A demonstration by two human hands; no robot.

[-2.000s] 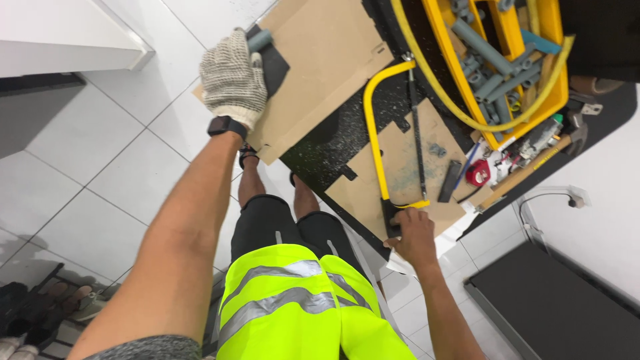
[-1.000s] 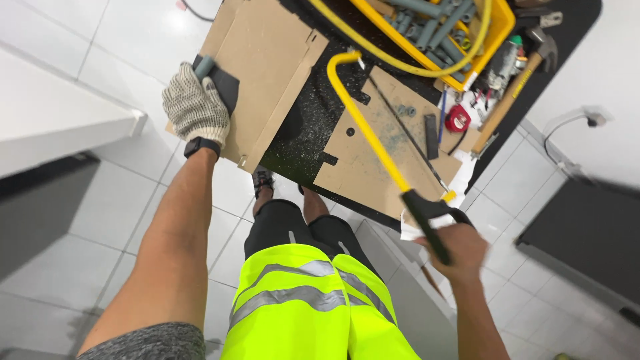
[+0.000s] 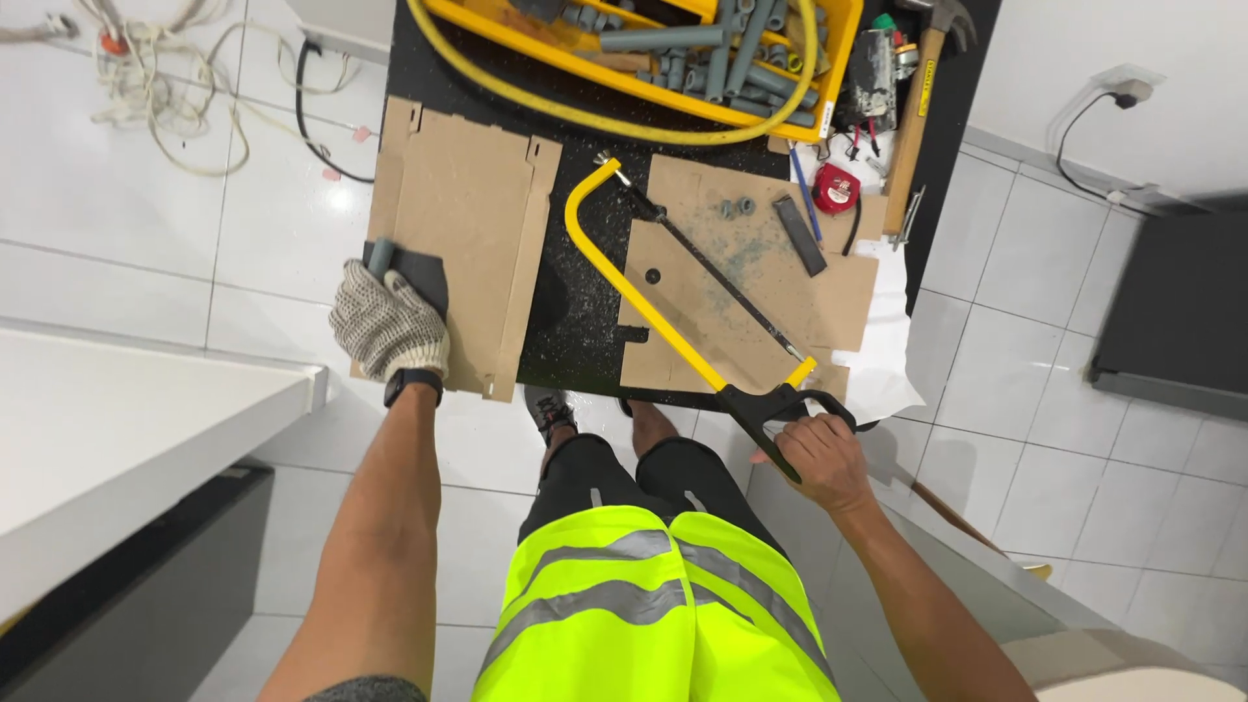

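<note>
My left hand point(image 3: 388, 322), in a knitted work glove, is closed around a short grey plastic pipe point(image 3: 381, 255) whose end sticks up past the fingers. Beneath it lie a dark grey sheet point(image 3: 425, 281) and a cardboard piece point(image 3: 466, 244) at the table's left edge. My bare right hand point(image 3: 824, 458) grips the black handle of a yellow hacksaw point(image 3: 643, 302). The saw's frame and blade slant up and left over the black table point(image 3: 575, 336) and a second cardboard sheet point(image 3: 673, 341), which bears grey sawdust, small grey pipe fittings point(image 3: 737, 208) and a dark flat block point(image 3: 799, 235).
A yellow toolbox point(image 3: 624, 83) of grey pipes and fittings stands at the back, a yellow hose point(image 3: 546, 119) looped over it. At right lie a hammer point(image 3: 912, 136), a red tape measure point(image 3: 836, 188) and a blue pencil point(image 3: 805, 195). Cords point(image 3: 156, 97) lie on the floor.
The hacksaw, seen low over the right cardboard at first, has been swung and tilted in my right hand, its frame now slanting up and left. My left hand still holds the pipe. The view has shifted.
</note>
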